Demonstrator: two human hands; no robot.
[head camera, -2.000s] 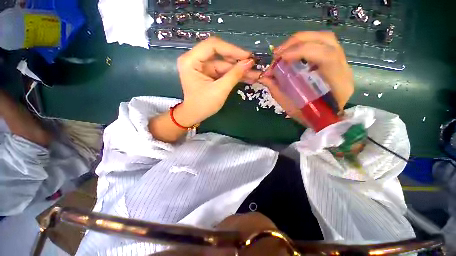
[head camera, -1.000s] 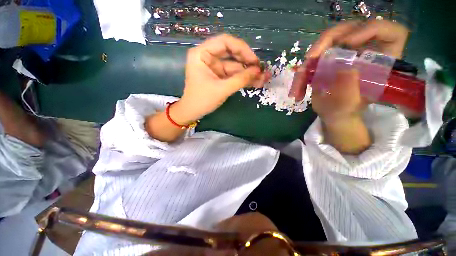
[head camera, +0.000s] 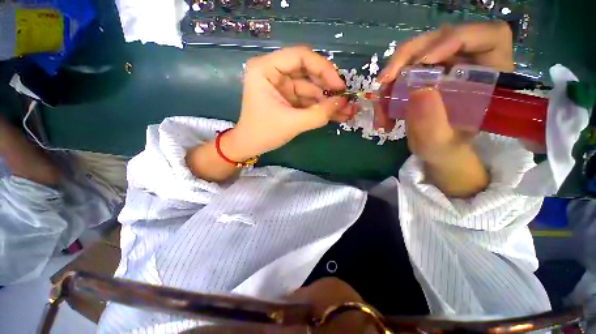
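Note:
My left hand (head camera: 284, 107) pinches a small dark component (head camera: 332, 93) between thumb and fingertips, which partly hide it. My right hand (head camera: 444, 111) grips a fat translucent dispensing syringe (head camera: 474, 98), lying nearly level, with red adhesive (head camera: 519, 117) in its rear. The syringe's thin needle (head camera: 358, 96) points left and its tip meets or nearly meets the component; whether they touch I cannot tell. Loose small white pieces (head camera: 385, 134) lie on the green bench behind and below the needle. White tissue (head camera: 563, 137) is wrapped around the syringe's rear.
A component tray (head camera: 307, 29) with dark, shiny components runs along the bench's far side. A white sheet (head camera: 151, 21) lies left of it. A bottle with a yellow label (head camera: 39, 30) sits in a blue bin (head camera: 82, 32) at far left. Another person's arm (head camera: 26, 156) shows at the left edge.
The right hand has swung the syringe from a slanted pose to nearly level and moved right from two seconds ago. Its needle now shows at the component. The left hand keeps its pinch, nearly still.

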